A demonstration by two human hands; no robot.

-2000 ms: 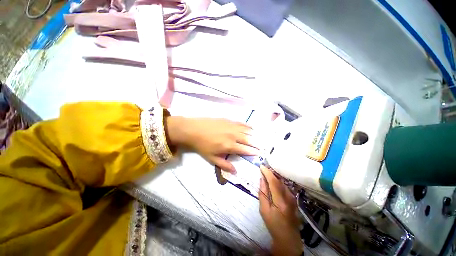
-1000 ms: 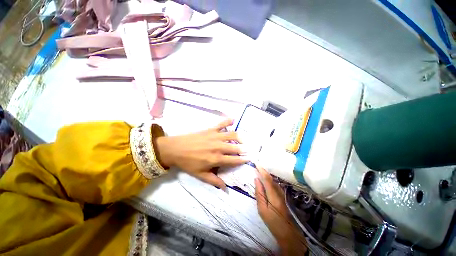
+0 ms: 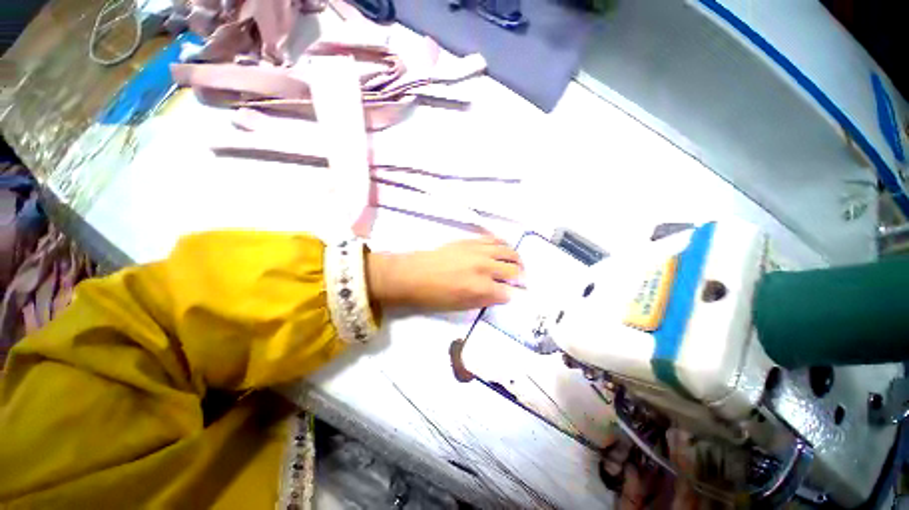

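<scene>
My left hand (image 3: 454,276) lies on the machine bed just left of the needle area, its fingers bent and close together. Glare hides whether fabric is under or between them. My right hand (image 3: 653,481) shows only as a dim, blurred part at the bottom, right of the bed and partly behind the machine; its grip is unclear. The white sewing machine head (image 3: 618,324) has a blue band and yellow label. The needle plate (image 3: 520,309) lies left of the head. Pink fabric strips (image 3: 339,129) lie at the far left, several of them thin and straight.
A purple-grey cloth (image 3: 498,50) with dark loops lies beyond the strips. A dark green cylinder (image 3: 837,314) stands out at the right. Loose threads (image 3: 449,423) cross the near table edge. A white cable loop (image 3: 117,32) is at the far left. Pink fabric hangs beyond the left edge.
My right hand has left the needle area and moved down and right beside the machine. My left hand has moved slightly away from the needle, its fingers more bent. The view has shifted.
</scene>
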